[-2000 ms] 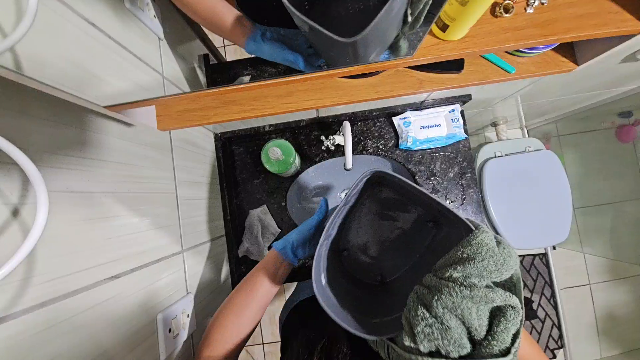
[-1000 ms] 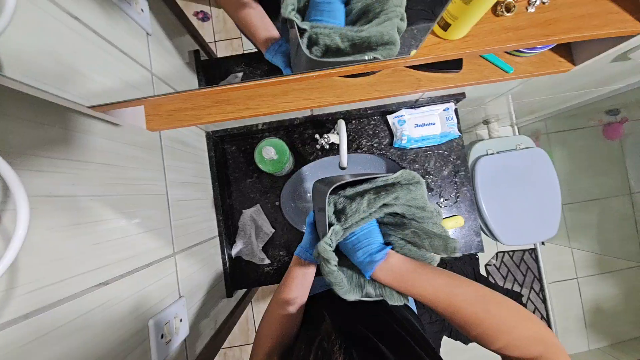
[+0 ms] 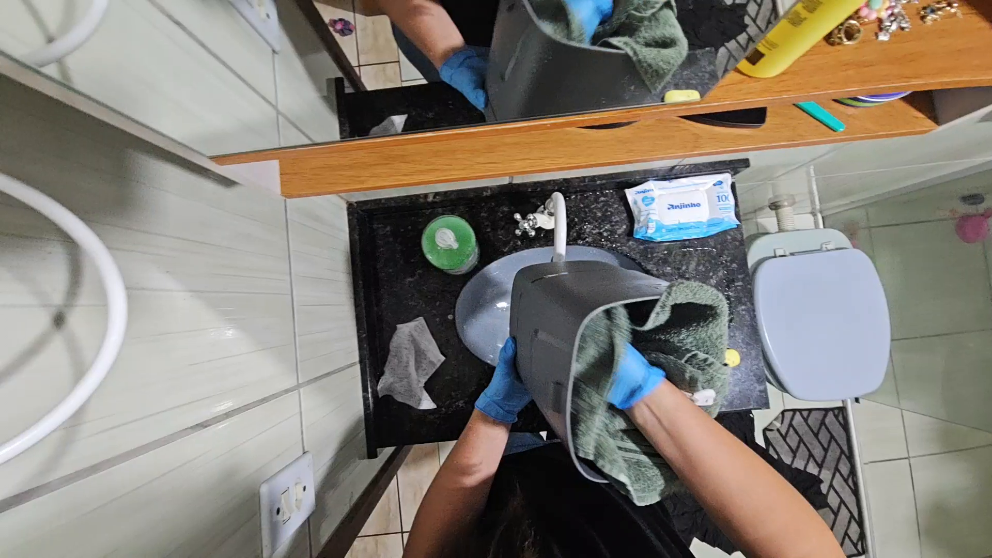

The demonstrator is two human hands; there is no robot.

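A grey plastic bin (image 3: 546,333) lies tilted over the oval sink (image 3: 484,302), its mouth toward the lower right. My left hand (image 3: 504,387), in a blue glove, grips the bin's outer wall. Inside the mouth, my gloved right hand (image 3: 635,376) presses on a green towel (image 3: 601,403); its fingertips are partly hidden by the cloth. The towel hangs over the rim on both sides. Behind the bin rises a white faucet (image 3: 559,225) with a metal cross handle.
The black stone counter (image 3: 403,294) carries a green-topped container (image 3: 450,244), a crumpled grey cloth (image 3: 412,364) and a pack of wipes (image 3: 683,207). A wooden shelf (image 3: 480,167) and mirror run along the back. At right is a toilet with its lid (image 3: 821,325) down.
The bin has turned so its outer side shows and its mouth faces lower right. Since the oldest frame, my right hand has come into view and gone inside the bin with the towel.
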